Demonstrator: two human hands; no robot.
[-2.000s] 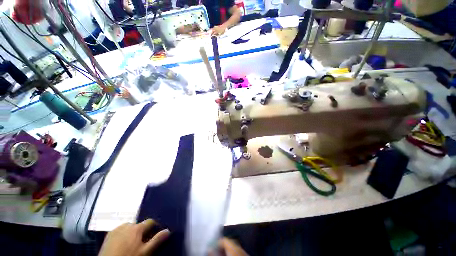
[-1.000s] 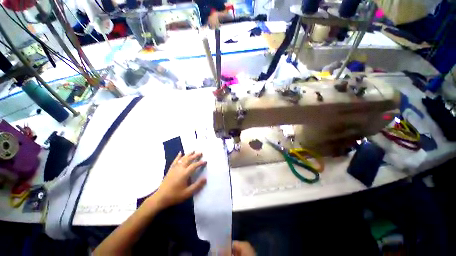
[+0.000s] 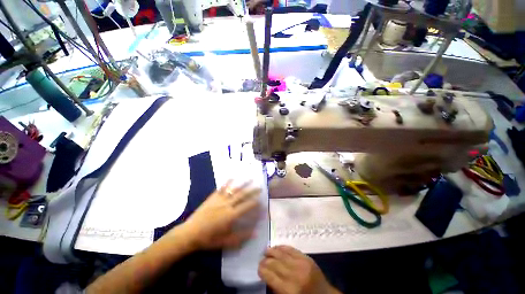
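A white strip of lining (image 3: pixel 244 267) lies over a navy panel (image 3: pixel 201 175) and runs to the sewing machine's needle end (image 3: pixel 275 163). Its near end hangs over the table's front edge. My left hand (image 3: pixel 227 215) lies flat on the white cloth, fingers spread and slightly blurred. My right hand (image 3: pixel 290 270) is at the table's front edge, its fingers closed on the right edge of the white cloth. The cloth under my left hand is hidden.
Scissors with green and yellow handles (image 3: pixel 360 201) lie on the machine bed and table, right of the needle. A phone (image 3: pixel 439 205) lies further right, beside red and yellow scissors (image 3: pixel 484 175). A navy and white strip (image 3: pixel 109 158) curves along the left. A purple machine (image 3: pixel 20 152) stands far left.
My left hand came onto the cloth and has moved slightly right, towards the needle. My right hand has come further into view at the cloth's edge. The navy panel lies flatter.
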